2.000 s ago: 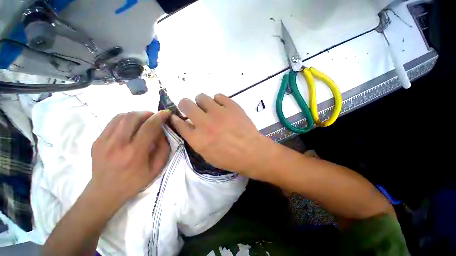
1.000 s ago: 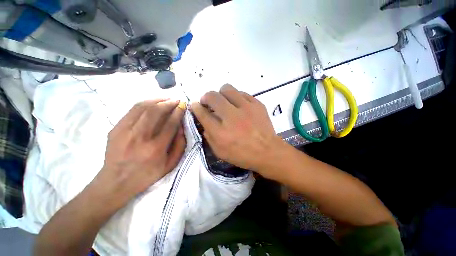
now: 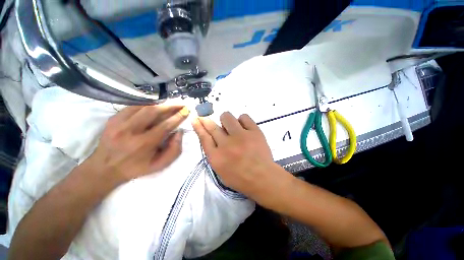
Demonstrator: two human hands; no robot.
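Note:
White lining [image 3: 147,208] with dark stitched seam lines spreads from the needle area down to my lap. My left hand [image 3: 142,137] lies on it, fingertips just left of the small grey part under the machine head. My right hand [image 3: 236,150] has its index fingertip on the cloth just below that part, other fingers curled. The dark edge strip [image 3: 224,188] shows below my right hand. The sewing machine [image 3: 239,40] stands over the fingertips. Whether the fingers pinch or only press the cloth is hard to see.
Scissors [image 3: 325,127] with green and yellow handles lie right of my right hand. A white-handled tool [image 3: 404,119] is at the right end of the bed. A measuring tape [image 3: 366,144] runs along the front edge. Dark thread bits are scattered on the bed [image 3: 285,76].
The view has shifted, showing more of the machine head. My fingertips are now close to the needle area. My left fingers are more spread, and the dark strip between the hands shows less.

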